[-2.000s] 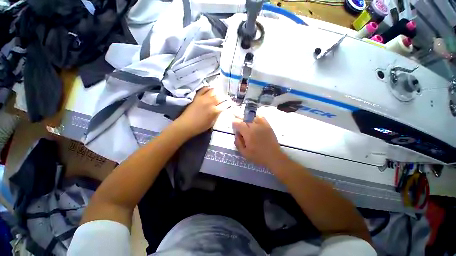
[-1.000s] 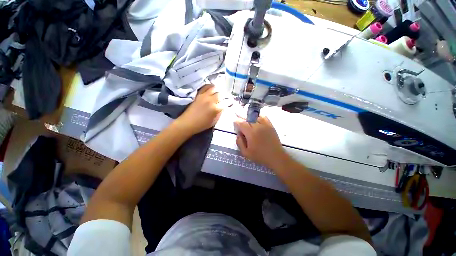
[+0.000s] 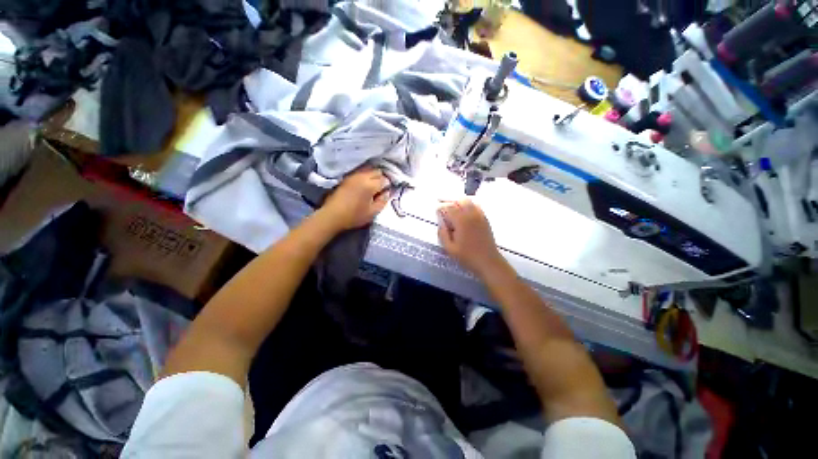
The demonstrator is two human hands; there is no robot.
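Observation:
The light grey garment with dark grey bands [image 3: 240, 170] lies bunched on the table left of the needle, with a dark part hanging over the front edge. My left hand [image 3: 361, 197] is closed on its right side, fingertips gripping the cloth. My right hand [image 3: 465, 231] is curled on the white machine bed, just in front of the presser foot area [image 3: 468, 170]; whether its fingertips pinch anything is too bright and blurred to tell. The white sewing machine [image 3: 574, 184] stands to the right of the garment.
Dark fabric [image 3: 134, 94] is heaped at the upper left. A cardboard box [image 3: 166, 242] with grey garments [image 3: 99, 350] stands at the lower left. Scissors with orange and red handles [image 3: 674, 332] hang at the table's right end. Thread spools [image 3: 619, 112] stand behind the machine.
The view has shifted and tilted, showing more behind the machine. My left hand and the cloth have drawn away from the needle, and the gap between my hands is wider.

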